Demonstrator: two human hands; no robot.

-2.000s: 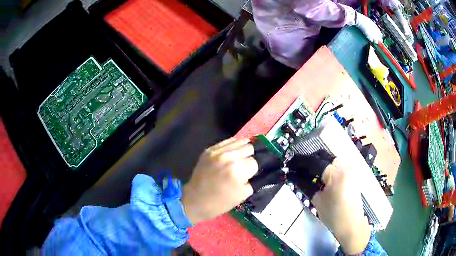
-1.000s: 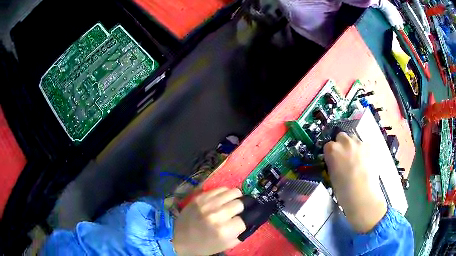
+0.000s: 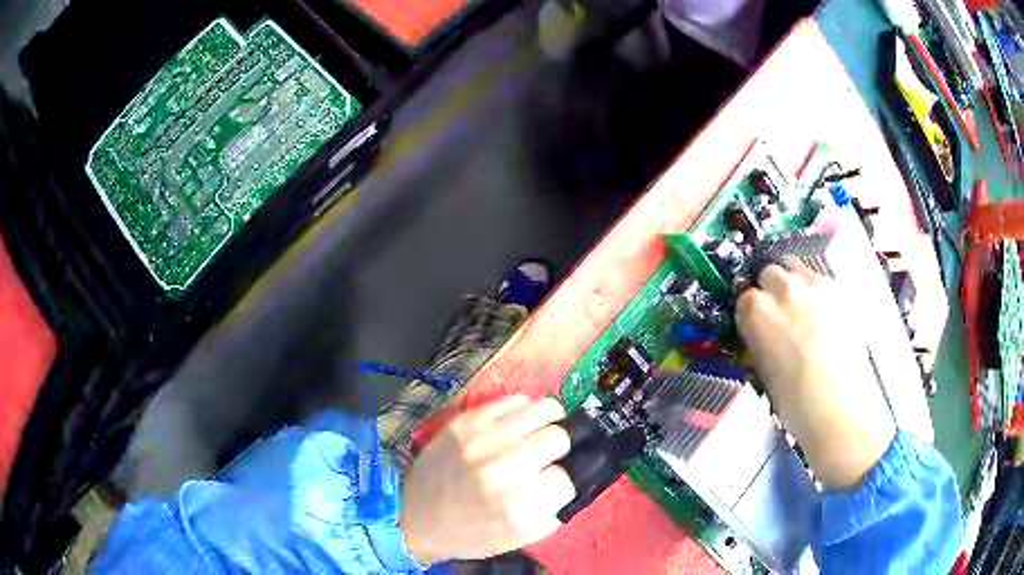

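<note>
A large green circuit board point(image 3: 640, 326) lies component side up on a red-orange foam pad point(image 3: 629, 264), with long silver heat sinks point(image 3: 747, 455) on it. My left hand point(image 3: 494, 477), with black finger cots, is at the board's near left edge, its fingertips over the edge and the small parts there. My right hand point(image 3: 803, 365) reaches over the heat sinks, its fingertips down among parts near the upper heat sink. The fingertips of both hands are hidden, so I cannot tell what they grip.
Another green board point(image 3: 219, 157) lies solder side up in a black tote point(image 3: 62, 213) at the left. A black parts tray point(image 3: 926, 112) with yellow contents is at the upper right. Boards and red strips line the right edge. Part of another person's sleeve point(image 3: 719, 23) shows at the top.
My hands were close together over the board's middle and have moved apart, the left toward the near edge, the right toward the upper heat sink. The view has shifted too.
</note>
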